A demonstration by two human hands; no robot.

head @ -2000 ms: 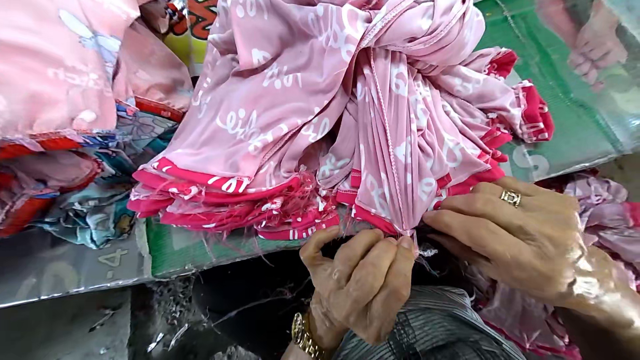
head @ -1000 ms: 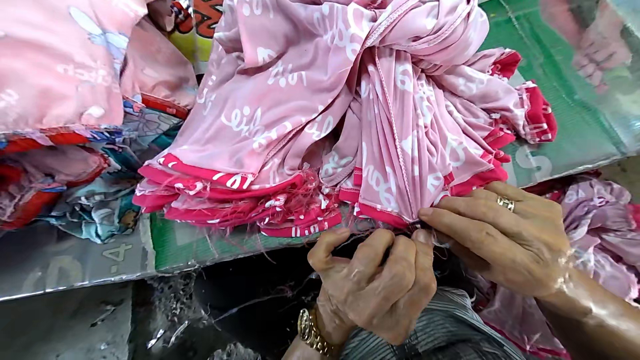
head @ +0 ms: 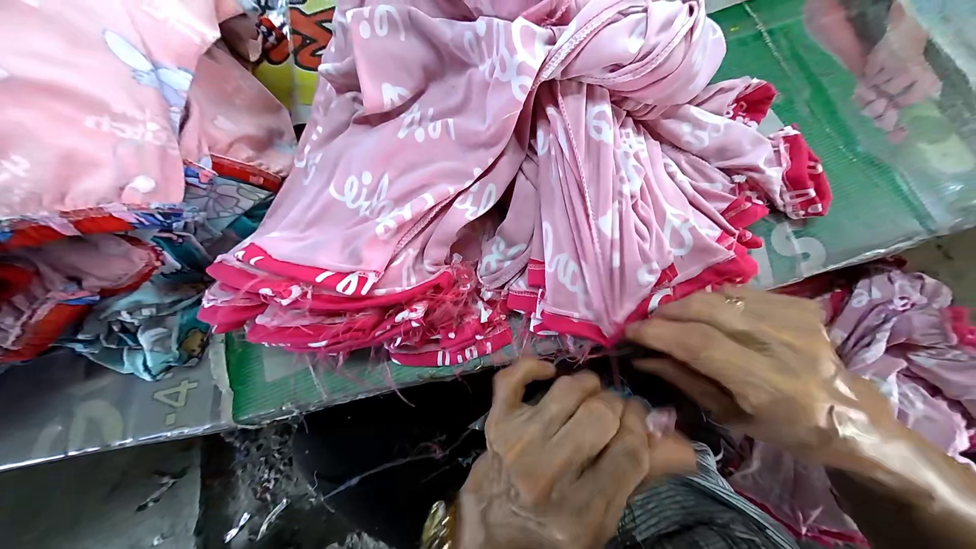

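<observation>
A bundle of pink printed fabric pieces (head: 435,137) with red edges and frayed threads lies over the table edge. Its gathered right part tapers to a red-edged tip beside my right hand (head: 740,366), whose fingers pinch the hem there. Just below and left of that tip is my left hand (head: 564,450), curled with the fingers bent in. A thin thread seems to run from the tip down to it, but blur hides what the fingers grip. A gold bracelet (head: 438,526) shows at my left wrist.
More pink and blue printed fabric (head: 91,114) is piled at the left. The table's green cover (head: 862,221) shows on the right. Beyond my right hand, pink fabric (head: 900,358) hangs lower down. Loose thread scraps (head: 263,473) lie below the table edge.
My left hand has moved down, away from the hem tip it was touching two seconds ago. My right hand stays at the hem.
</observation>
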